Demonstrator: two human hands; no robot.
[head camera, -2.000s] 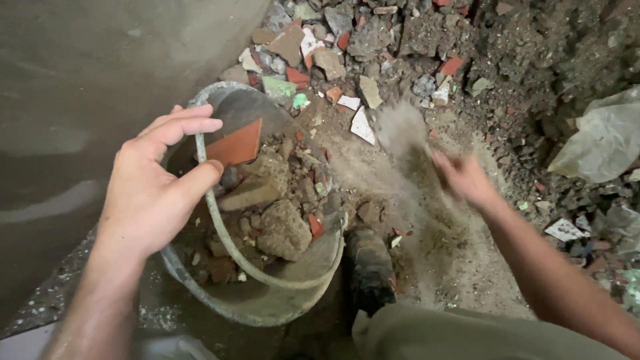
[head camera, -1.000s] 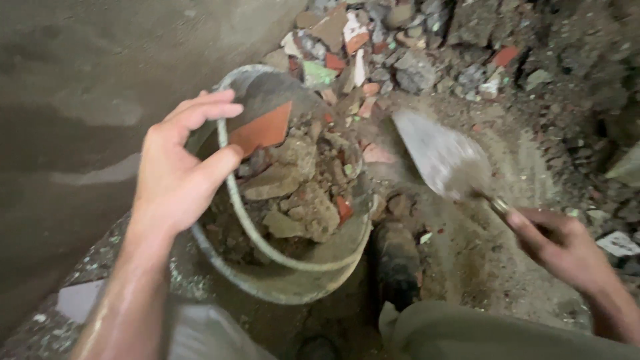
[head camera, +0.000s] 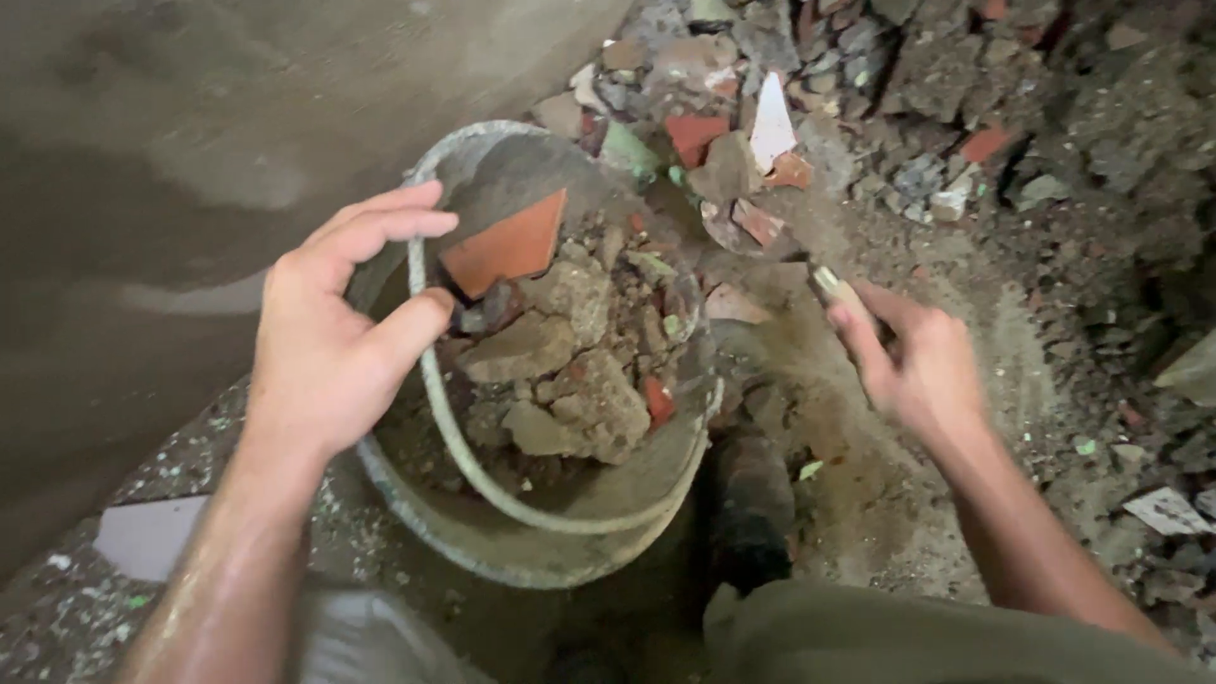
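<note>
My left hand (head camera: 347, 304) grips the rope-like handle (head camera: 446, 418) of a round bucket (head camera: 532, 565) between thumb and fingers, at the bucket's left side. Inside the bucket lie broken rubble (head camera: 570, 380) and an orange-red tile shard (head camera: 508, 247). Right of the bucket, my right hand (head camera: 912, 351) is closed round the handle of a trowel (head camera: 836, 290). Its blade points up and left toward loose shards and is mostly hidden under or among them; a reddish piece (head camera: 757, 223) lies at the blade.
A rubble heap (head camera: 950, 85) with tile shards spreads along the top and right. A boot (head camera: 750, 503) stands against the bucket's right side. A large smooth grey surface (head camera: 190, 142) fills the upper left. A pale flat shard (head camera: 147, 537) lies at lower left.
My right hand has moved the trowel from beside the bucket, where its blade showed bare, to the shards near the bucket's upper right. My left hand stays on the handle.
</note>
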